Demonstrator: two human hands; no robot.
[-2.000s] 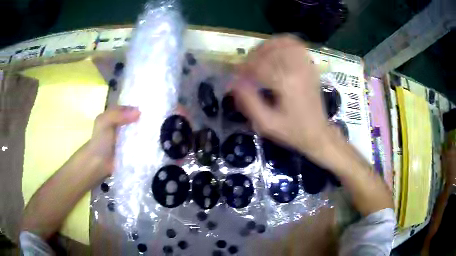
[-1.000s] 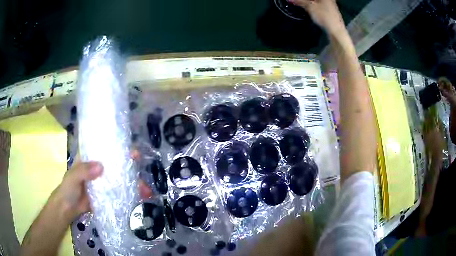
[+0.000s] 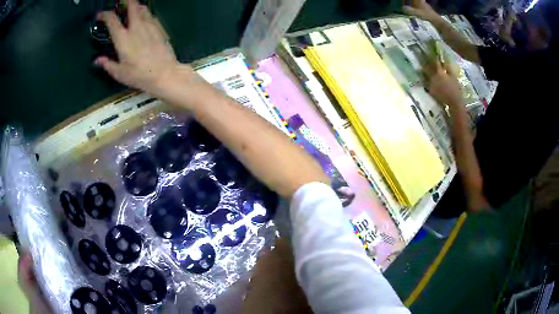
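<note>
My right hand (image 3: pixel 140 52) is over the dark green surface at the upper left, fingers spread, beside a dark round-rimmed part (image 3: pixel 100 30); its fingertips partly merge with the dark. My left hand (image 3: pixel 29 273) shows only in part at the lower left edge, gripping a long rolled clear film (image 3: pixel 38 221). Clear packing (image 3: pixel 147 211) with several glossy black discs (image 3: pixel 168 216) lies on the board under my right forearm. More black discs with light holes (image 3: pixel 124 243) lie beside the roll, some tilted on edge.
A stack of yellow sheets (image 3: pixel 380 116) lies on printed card to the right. A pale metal bar (image 3: pixel 269 24) stands at the top. Another person's hand (image 3: pixel 442 83) and dark clothing are at the right. A yellow cloth (image 3: pixel 11 279) shows at the left edge.
The view has swung right, so the discs and roll sit further left. My right hand has moved from the discs up to the dark part beyond the board. My left hand stays on the roll.
</note>
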